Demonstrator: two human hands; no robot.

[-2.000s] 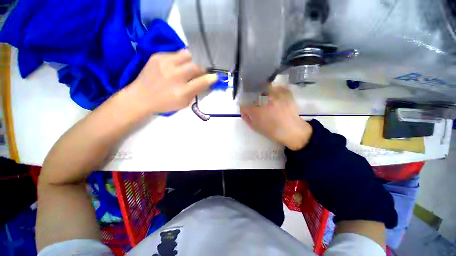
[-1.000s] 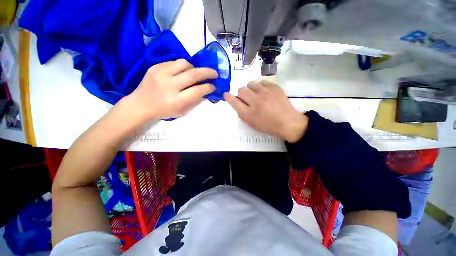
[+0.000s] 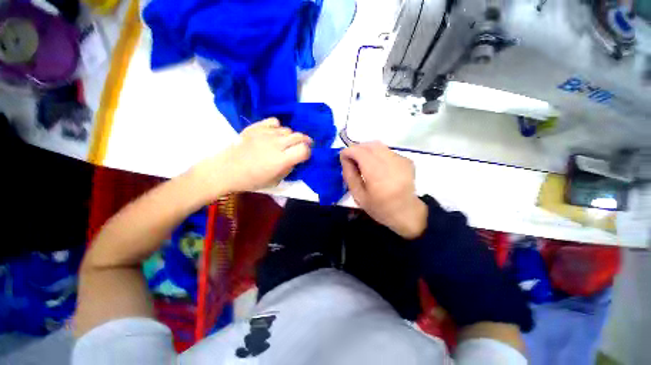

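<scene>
A royal-blue garment piece (image 3: 246, 32) lies bunched on the white table, left of the sewing machine, with one end reaching the table's front edge. My left hand (image 3: 268, 155) holds that end from the left, fingers bent over the cloth. My right hand (image 3: 382, 182) pinches the same end at its right side with thumb and fingers. The cloth between my hands hangs slightly over the front edge. A light-blue fabric piece (image 3: 334, 28) lies beside the royal-blue cloth. The presser foot area (image 3: 417, 103) is behind and right of my hands, with no cloth under it.
The machine head (image 3: 549, 64) fills the upper right. A phone (image 3: 598, 184) lies on a yellow card (image 3: 557, 199) at the right end. Red baskets (image 3: 207, 267) with fabric stand below the table. A purple round object (image 3: 43, 46) is at the upper left.
The view has shifted left. Both hands and the held cloth end have moved from beside the needle toward the table's front edge. My right hand, apart or barely touching before, now pinches the cloth.
</scene>
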